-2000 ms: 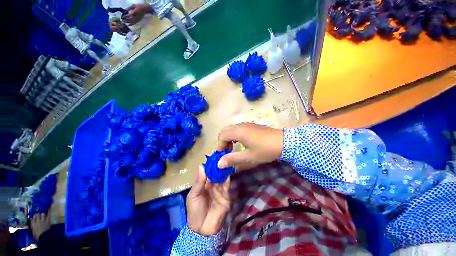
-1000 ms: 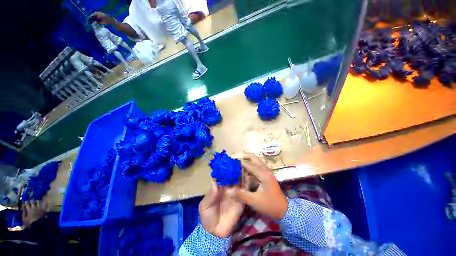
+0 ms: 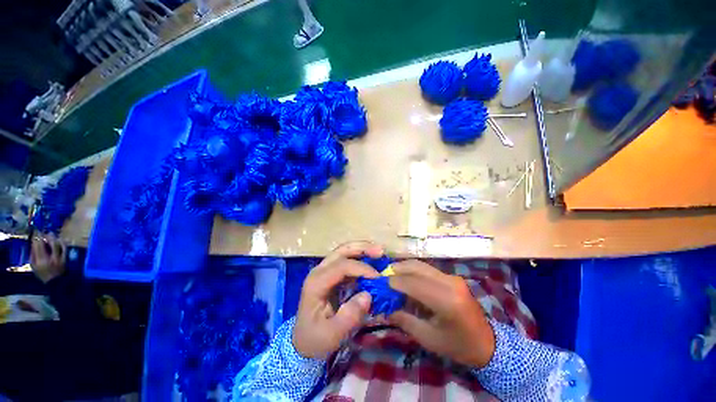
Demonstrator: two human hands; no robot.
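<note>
A spiky blue part point(image 3: 382, 295) is held between both hands above the checked apron, at the bench's front edge. My left hand point(image 3: 334, 302) grips it from the left, with the thumb on its front. My right hand point(image 3: 440, 310) holds it from the right, and a yellow band shows at a finger. The fingers hide much of the part. Behind the hands, a small whitish dish point(image 3: 454, 203) sits on the bench with a thin stick across its edge. A heap of blue spiky parts point(image 3: 271, 153) lies to the left.
Three blue parts point(image 3: 463, 121) stand near a white squeeze bottle point(image 3: 521, 82). The orange-lit heating box point(image 3: 644, 169) is at right, its panel reflecting them. A tilted blue bin point(image 3: 100, 235) is at left, with lower bins point(image 3: 275, 286) below the bench edge. Another person's hand point(image 3: 49, 258) shows far left.
Both hands have closed around the blue part, which was held up in the fingertips, and sit lower against the apron. The view has shifted, showing the dish and more of the bench's right side.
</note>
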